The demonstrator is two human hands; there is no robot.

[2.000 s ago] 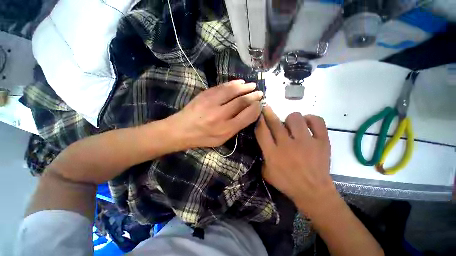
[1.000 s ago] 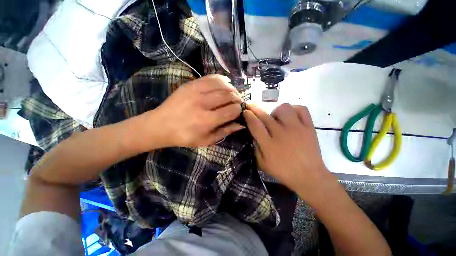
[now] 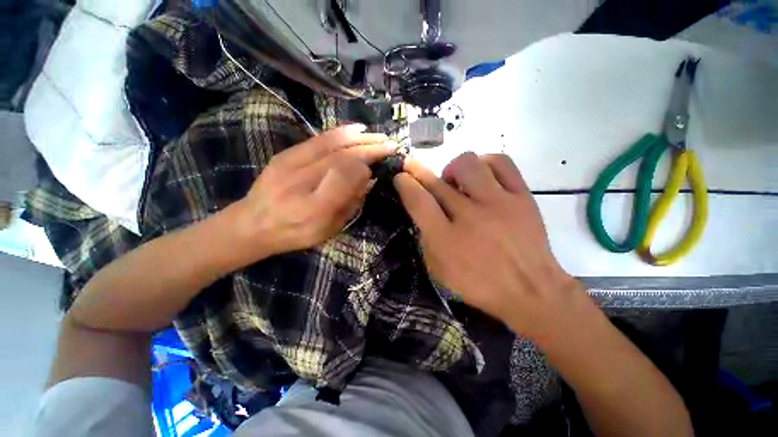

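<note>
The plaid shell (image 3: 247,316), black, cream and yellow checked cloth, lies over the table left of the needle and hangs over the front edge. White puffy lining (image 3: 85,111) is at its upper left. My left hand (image 3: 316,183) presses and pinches the cloth just in front of the presser foot (image 3: 397,119). My right hand (image 3: 478,222) holds the dark folded edge (image 3: 388,166) with thumb and forefinger, its fingertips close to the left ones. The fingers partly hide the folded edge. A pale thread (image 3: 264,85) trails over the plaid to my left hand.
Scissors (image 3: 661,188) with one green and one yellow handle lie on the white table (image 3: 554,128) right of my right hand. The machine head (image 3: 529,30) stands over the work. A blue crate (image 3: 175,393) is below at lower left.
The view has shifted, and the brown-handled tool at the far right has left the picture. My left fingers are more curled. Both hands stay at the folded edge by the presser foot.
</note>
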